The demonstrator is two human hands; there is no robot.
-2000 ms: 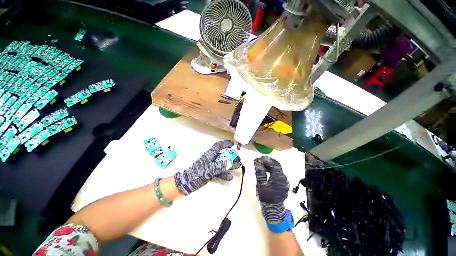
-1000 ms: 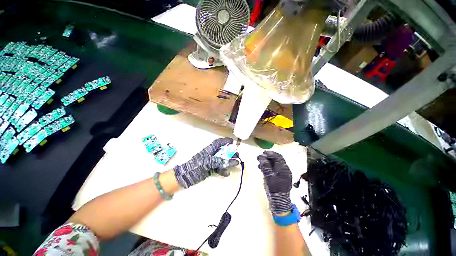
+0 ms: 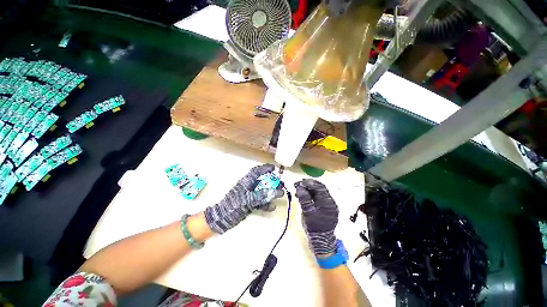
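Note:
My left hand (image 3: 243,201), in a striped grey knit glove, holds a small teal circuit board (image 3: 267,181) just below the tip of the white cone (image 3: 294,139). A thin black cable (image 3: 284,231) runs down from the board to a folded bundle (image 3: 263,276) on the cream work board (image 3: 210,259). My right hand (image 3: 319,214), in a dark grey glove, is just right of the cable with fingers curled. Whether its fingertips hold anything is too small to tell. A few joined boards (image 3: 185,181) lie left of my left hand.
Many teal boards (image 3: 30,114) lie on a black mat at left. A tangled black cable pile (image 3: 429,252) is at right. A wooden stand (image 3: 231,111), a small fan (image 3: 258,27) and a plastic-wrapped hood (image 3: 327,60) stand behind. A grey metal beam (image 3: 456,129) crosses the right side.
My right hand has moved left and slightly up, closer to the board and cable. My left hand still holds the board under the cone. The whole view has shifted slightly.

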